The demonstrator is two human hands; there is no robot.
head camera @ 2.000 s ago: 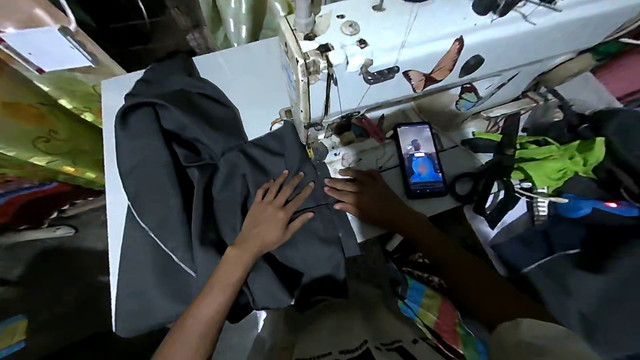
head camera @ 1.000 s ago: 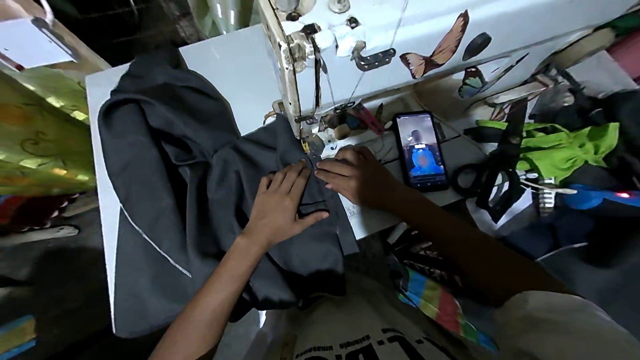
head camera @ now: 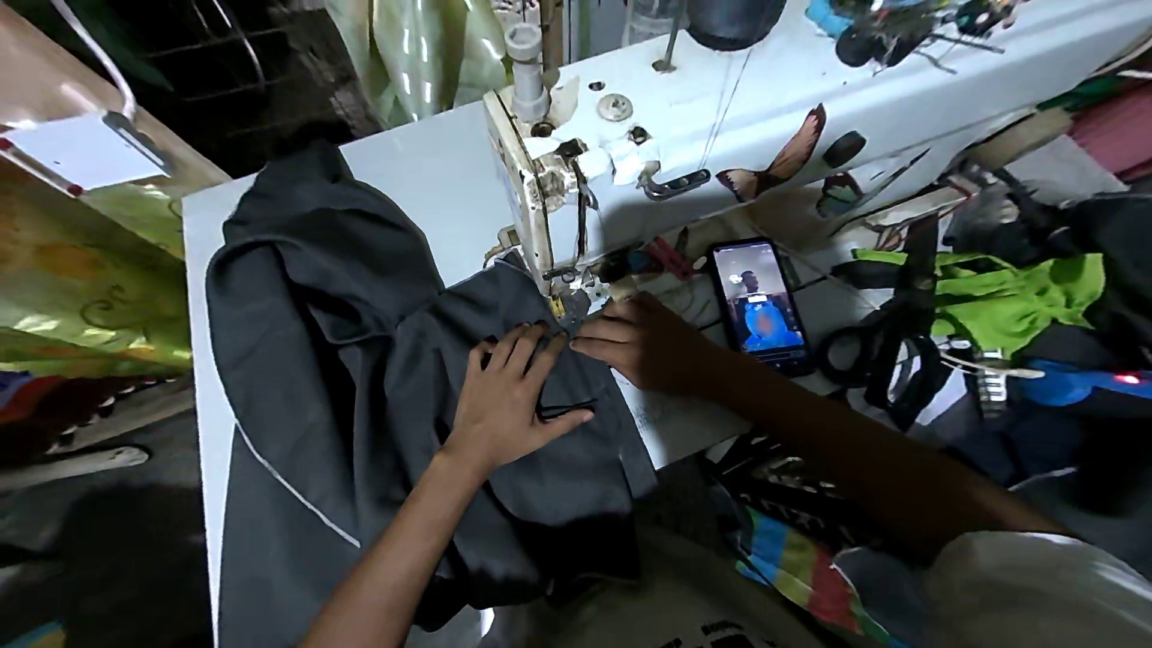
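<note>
A dark grey garment (head camera: 333,360) with thin light piping lies over the left part of the white sewing table (head camera: 405,198). Its edge runs under the needle area of a white sewing machine (head camera: 612,117). My left hand (head camera: 508,396) rests on the cloth just in front of the presser foot, palm down, thumb spread from the fingers. Close beside it, my right hand (head camera: 639,342) has its fingertips together at the cloth edge, right of the foot; whether they pinch the cloth is hard to tell.
A lit smartphone (head camera: 760,306) lies right of my right hand. Beyond it are black-handled scissors (head camera: 886,351), a bright green cloth (head camera: 1017,297) and a blue object (head camera: 1062,382) with a red light. A thread cone (head camera: 733,18) stands on top of the machine.
My left hand's fingers have come closer to my right hand at the cloth edge than two seconds ago. The garment still lies at the needle area.
</note>
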